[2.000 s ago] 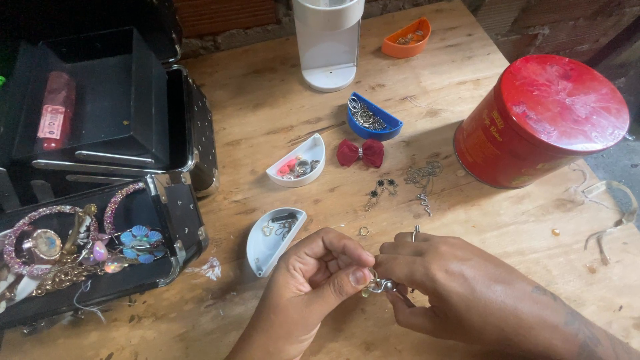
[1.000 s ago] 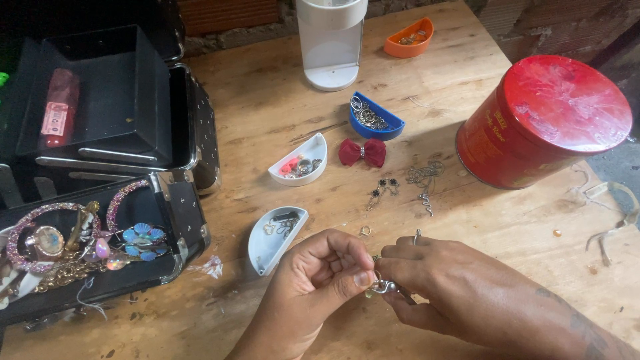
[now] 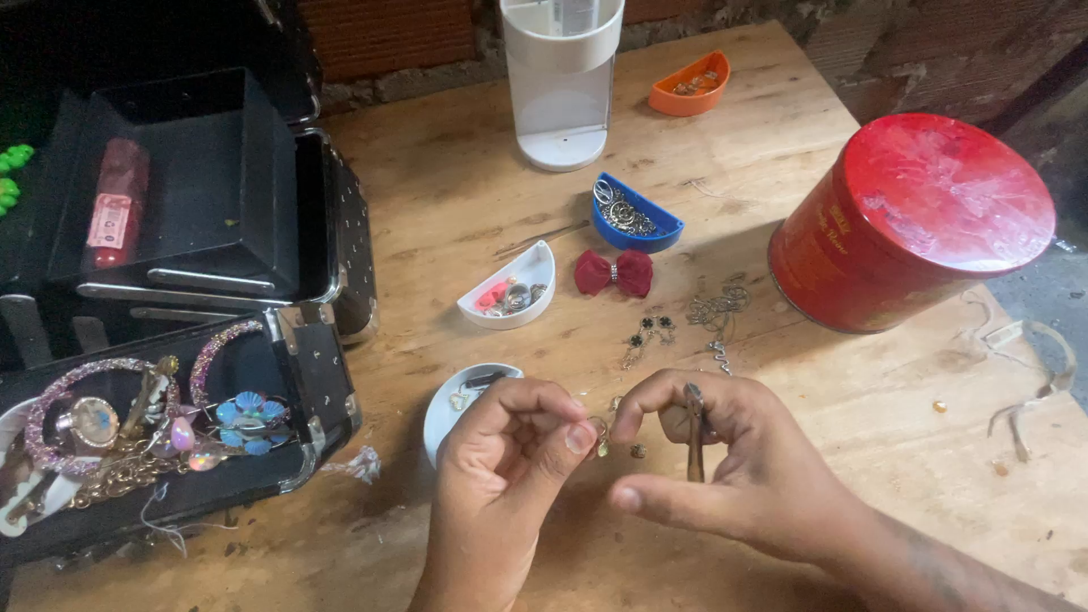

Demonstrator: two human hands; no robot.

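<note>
My left hand (image 3: 523,459) pinches a small metal jewelry piece (image 3: 602,433) with a ring and a yellowish charm between thumb and forefinger. Just right of it is my right hand (image 3: 722,467), thumb and forefinger spread apart, with a small slim metal tool (image 3: 695,433) lying across its other fingers; its kind is unclear. A small dark gold bead-like piece (image 3: 637,451) shows between the hands. Behind the left hand, a pale half-round dish (image 3: 438,416) holds small pieces. Beyond the hands lie black flower-like pieces on a chain (image 3: 650,331) and a tangled silver chain (image 3: 718,306).
A black jewelry case (image 3: 327,399) with bracelets stands left. Beyond the hands are a white dish (image 3: 510,319), a blue dish (image 3: 646,240), an orange dish (image 3: 680,105), a dark red bow (image 3: 633,274) and a white holder (image 3: 561,102). A red tin (image 3: 841,246) stands right.
My right hand has come away from my left; its thumb and forefinger have parted and the tool in it is now plain to see. The left hand keeps its pinch.
</note>
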